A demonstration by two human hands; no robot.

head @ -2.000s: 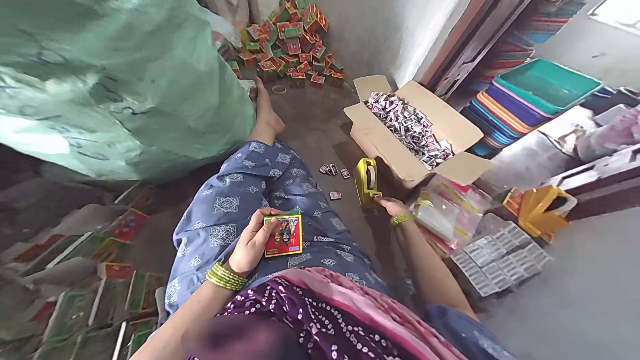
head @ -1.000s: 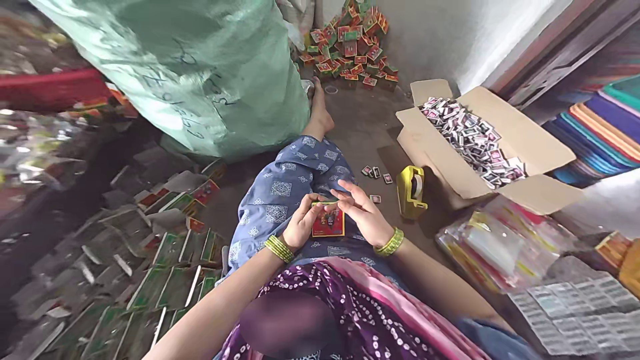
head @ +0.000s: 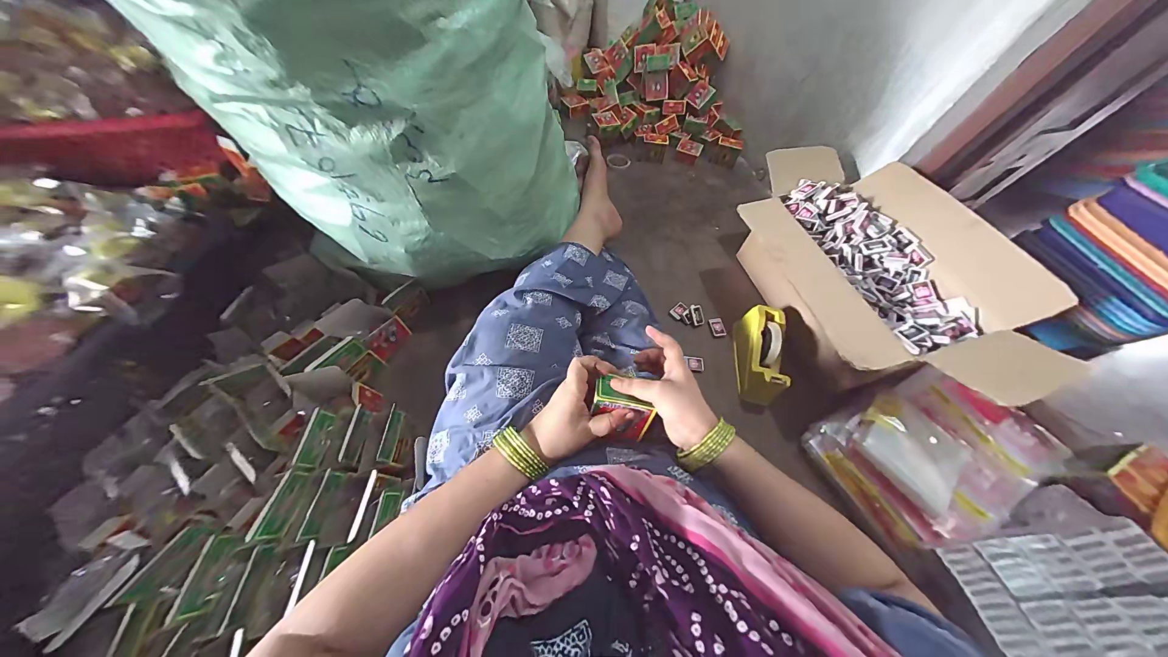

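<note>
Over my lap, my left hand point(head: 577, 412) and my right hand point(head: 673, 391) both grip a small red and green cardboard box point(head: 628, 401), one from each side. The right thumb lies on its green top edge. Fingers hide part of the box. A yellow tape dispenser point(head: 756, 358) with a roll of tape stands on the floor to the right of my right hand. Several small matchbox-like boxes point(head: 697, 316) lie on the floor between my leg and the dispenser. An open carton point(head: 776, 274) beyond the dispenser holds many more of these small boxes.
A large green sack point(head: 438, 164) bulges beside my outstretched leg. Red and green boxes point(head: 662, 87) are heaped by the wall. Open box sleeves point(head: 310, 502) crowd the floor at left. Plastic packets point(head: 931, 456) and silvery wrapped packs point(head: 1058, 575) lie at right.
The right hand was at the tape dispenser two seconds ago and now grips the box. One second ago both hands were raised above the flat-lying box. The view has shifted left.
</note>
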